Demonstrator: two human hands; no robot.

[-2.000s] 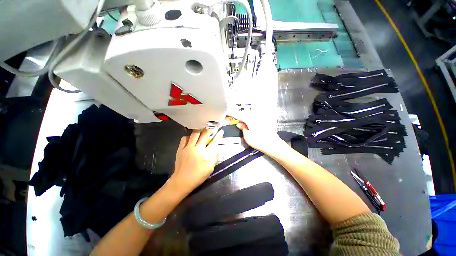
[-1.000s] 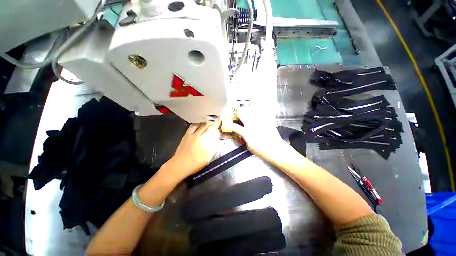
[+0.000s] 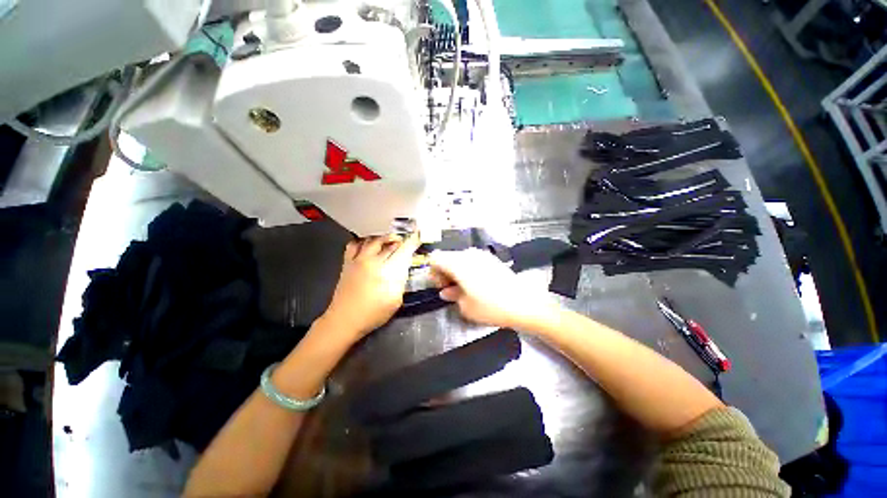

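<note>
My left hand (image 3: 372, 284) is under the white sewing machine head (image 3: 326, 126), fingertips at the small metal parts below it. My right hand (image 3: 483, 287) is beside it, fingers curled on a black strip (image 3: 420, 302) that lies between both hands. The fingers hide most of this strip and the clamp area. A small yellow piece (image 3: 420, 260) shows between the fingertips. Another black piece (image 3: 533, 255) runs right from behind my right hand. Plain black strips (image 3: 467, 428) lie flat nearest me.
A black fabric heap (image 3: 185, 321) lies at left. Black strips with pale lines (image 3: 666, 209) are piled at right. Red-handled snips (image 3: 702, 340) lie below them. A blue crate (image 3: 856, 399) stands beside the table (image 3: 778, 389). A teal cover (image 3: 574, 95) is behind the head.
The strip with the pale line that lay slanting below my hands is now drawn up between them, mostly covered. My right hand has curled and moved lower. The view has shifted slightly.
</note>
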